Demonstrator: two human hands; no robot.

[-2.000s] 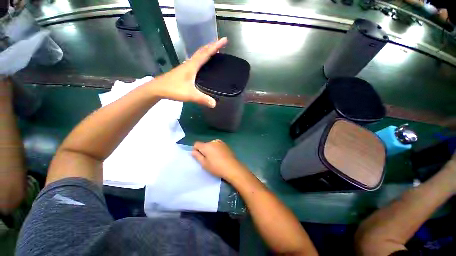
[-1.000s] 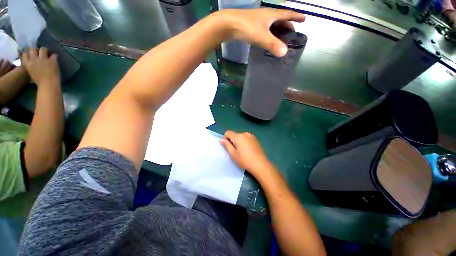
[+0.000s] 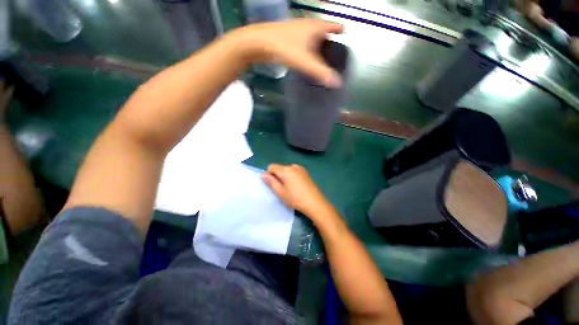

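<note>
A grey cloth-sided speaker (image 3: 311, 117) stands upright on the green bench near the belt. My left hand (image 3: 289, 47) is around its dark top, thumb on the near side and fingers behind; both are blurred. My right hand (image 3: 291, 189) holds the upper right edge of a thin white bag (image 3: 247, 212), which lies flat over the bench's front edge, its lower left corner hanging. A fanned pile of white bags (image 3: 206, 155) lies left of the speaker, partly behind my left arm.
At right stand two larger speakers, one black-topped (image 3: 482, 139), one with a wood-look top (image 3: 476, 203), beside a light-blue bottle (image 3: 515, 192). A grey speaker (image 3: 454, 73) and a whitish bagged one (image 3: 266, 13) stand on the belt (image 3: 387, 82). Neighbours' arms show at both sides.
The view has shifted. Since two seconds ago my left hand has moved from the speaker's left side over its top, and the speaker's black top faces me less. My right hand stays on the bag.
</note>
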